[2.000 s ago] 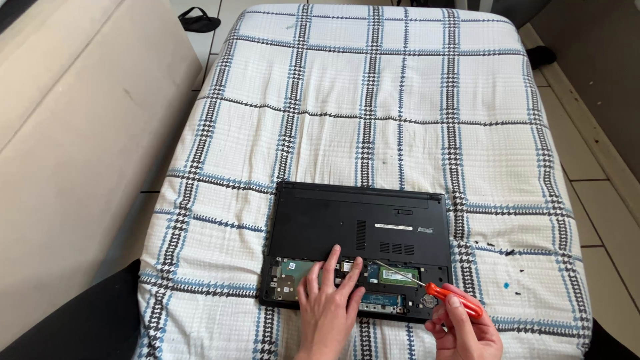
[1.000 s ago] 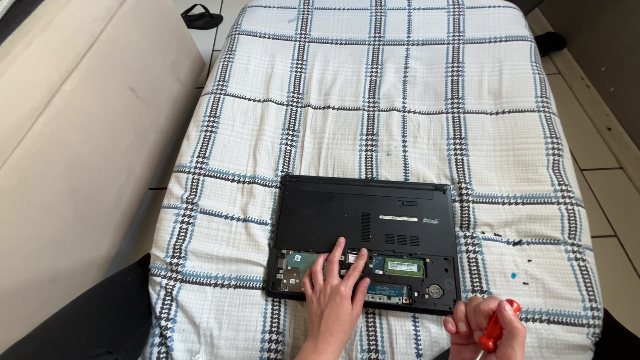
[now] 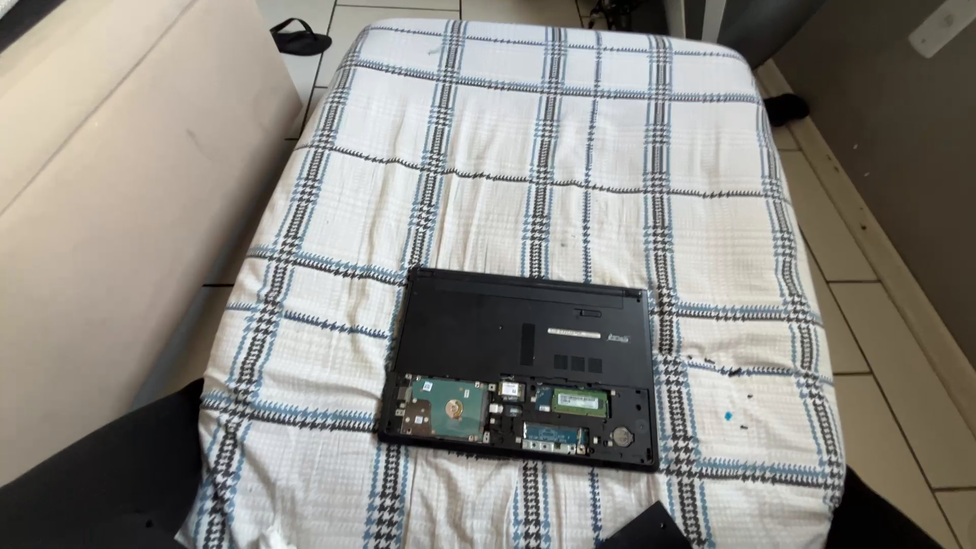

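Observation:
A black laptop (image 3: 465,328) lies upside down on the plaid cloth, its lower bay uncovered. Inside the bay are a hard drive (image 3: 450,415) at the left, a small wireless card (image 3: 511,391) near the middle, a green memory module (image 3: 578,402) to the right and a round coin cell (image 3: 623,437) near the right corner. A dark flat panel (image 3: 648,530) juts in at the bottom edge; what holds it cannot be seen. Neither of my hands is in view, and the screwdriver is out of sight.
Plaid cloth (image 3: 488,221) covers the padded surface. Small dark bits, perhaps screws (image 3: 734,373), and a blue speck (image 3: 728,416) lie right of the laptop. A beige upholstered side (image 3: 114,183) stands at the left. A black flip-flop (image 3: 303,40) lies on the tiled floor.
My left hand has left the laptop's bay, and my right hand has gone out of view with the red-handled screwdriver it held. A dark panel has appeared at the bottom edge.

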